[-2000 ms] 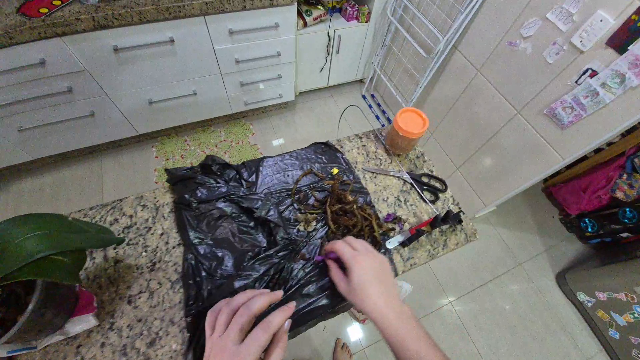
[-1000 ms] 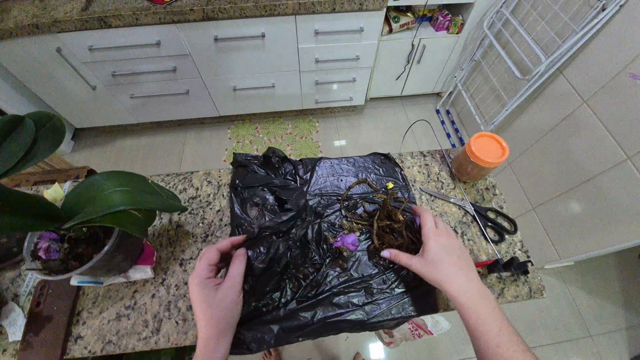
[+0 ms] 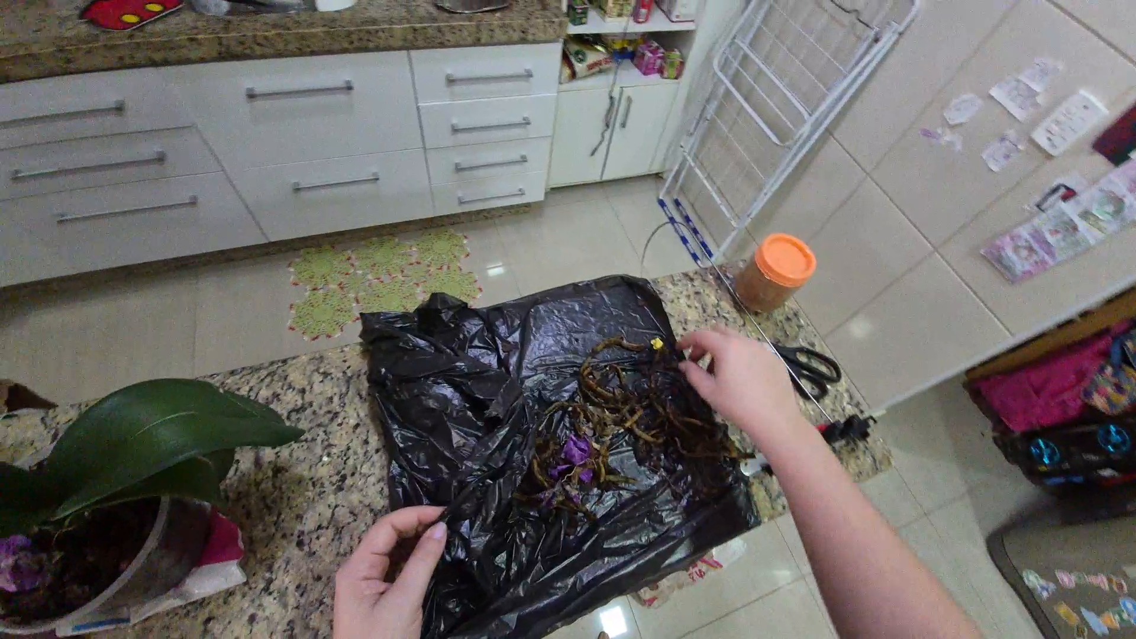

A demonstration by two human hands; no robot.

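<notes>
A black plastic bag [image 3: 568, 328] lies spread and wrinkled on the granite counter. On its right half are tangled brown roots [image 3: 621, 408] and a purple wilted flower [image 3: 575, 451], with a small yellow bit near the top. My left hand [image 3: 390, 572] pinches the bag's lower left part between thumb and fingers. My right hand [image 3: 732, 377] is at the bag's right edge, beside the roots; its fingertips are bent, and whether they grip the plastic cannot be told. Black-handled scissors [image 3: 809, 368] lie behind my right wrist, partly hidden by it.
A potted orchid [image 3: 160, 444] with broad green leaves stands at the left. An orange-lidded jar [image 3: 777, 271] stands at the counter's far right corner. A thin rod [image 3: 781, 351] and a red and black tool [image 3: 848, 429] lie at the right edge. A white drying rack [image 3: 763, 98] leans beyond.
The roots and purple flower now lie more spread out over the bag. My right hand has moved off the roots to the bag's right edge. My left hand now pinches the plastic.
</notes>
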